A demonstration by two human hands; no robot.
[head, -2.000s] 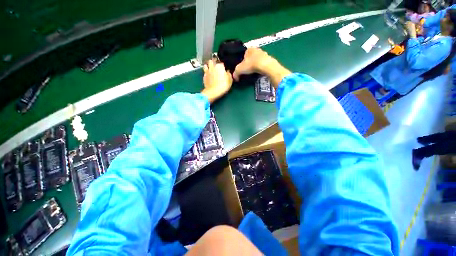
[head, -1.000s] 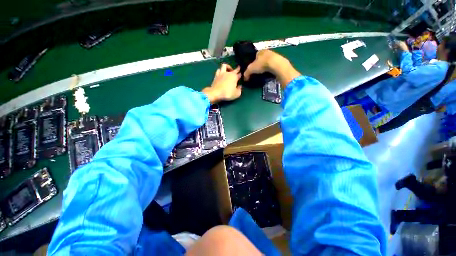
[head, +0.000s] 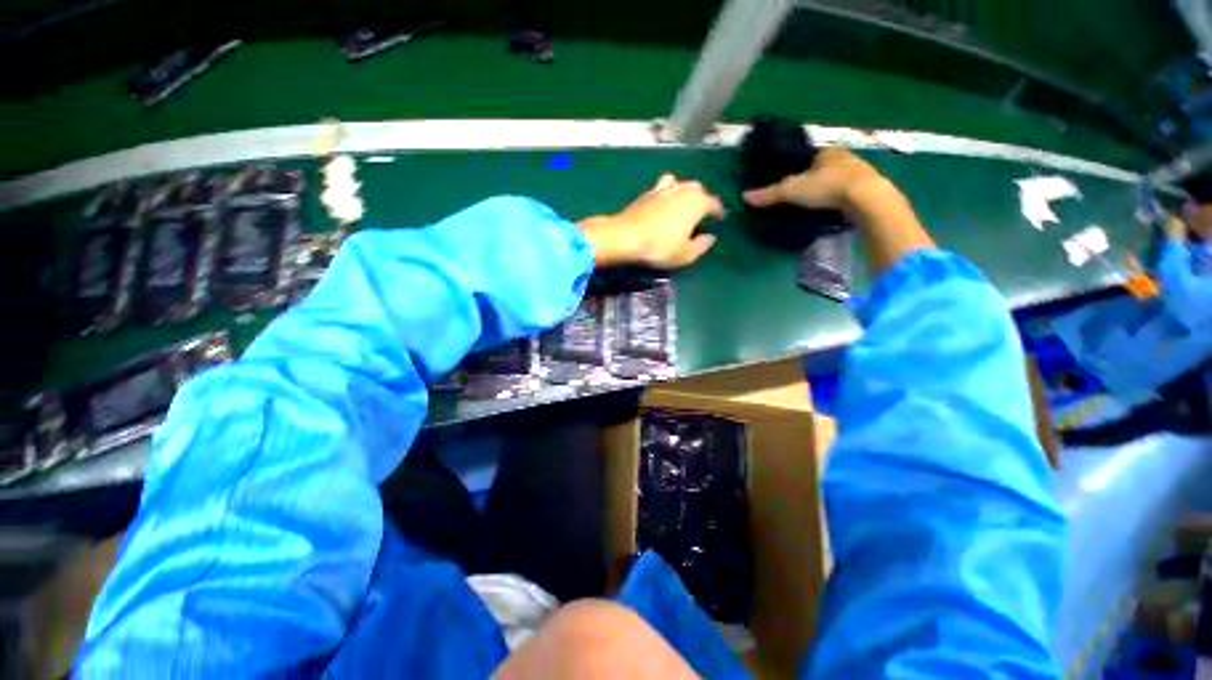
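A black bundle is on the green bench near the white rail; its separate parts cannot be made out. My right hand grips it from the right, thumb across its front. My left hand is left of the bundle, apart from it, empty, with fingers spread. A phone mid-frame lies just below my right hand. More mid-frames lie in a row along the bench edge, partly hidden by my left sleeve.
Several mid-frames lie at the left. Cream-white scraps and a blue marker lie near the rail. A carton with a black blister tray stands below the bench edge. White pieces and a person in blue are at right.
The view has turned, shifting the bench contents rightward in the picture. My left hand has come away from the black bundle and its fingers have opened; my right hand stays at it.
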